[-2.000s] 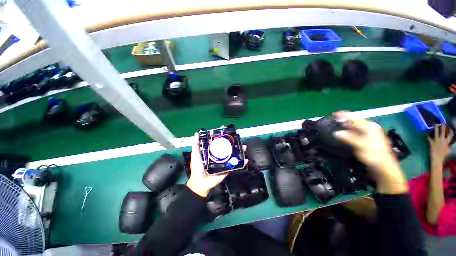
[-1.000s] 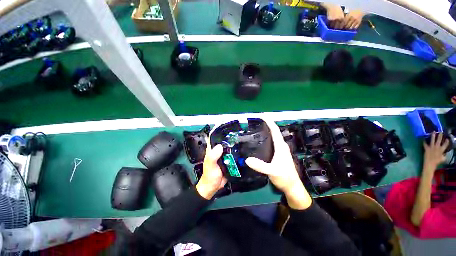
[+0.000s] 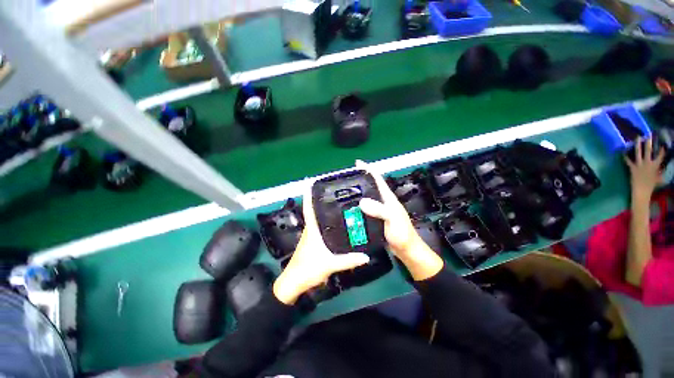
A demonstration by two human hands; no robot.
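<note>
My left hand (image 3: 314, 262) and my right hand (image 3: 394, 229) hold a black part-assembled unit (image 3: 332, 221) between them, above the near bench. The unit looks closed and rounded, with a slot near its far end. A green circuit board (image 3: 355, 226) shows on its upper face. My right thumb lies by the board's upper right corner and my left thumb lies across the unit's near end. The fingers beneath the unit are hidden. Smooth black outer covers (image 3: 199, 311) lie at bench left. Open black housing halves (image 3: 470, 237) lie crowded at the right.
A green conveyor (image 3: 295, 159) with white rails carries spaced black units (image 3: 351, 119). A pale metal post (image 3: 148, 151) slants at the left. A thin hook (image 3: 121, 298) lies at bench left. A round bin (image 3: 550, 264) stands beside my lap. Another worker's hand (image 3: 646, 164) is by a blue tray (image 3: 619, 130).
My right hand brought a black shell over to the unit in my left hand. The open inside with the white round part is now covered, and the unit has turned so the board faces up.
</note>
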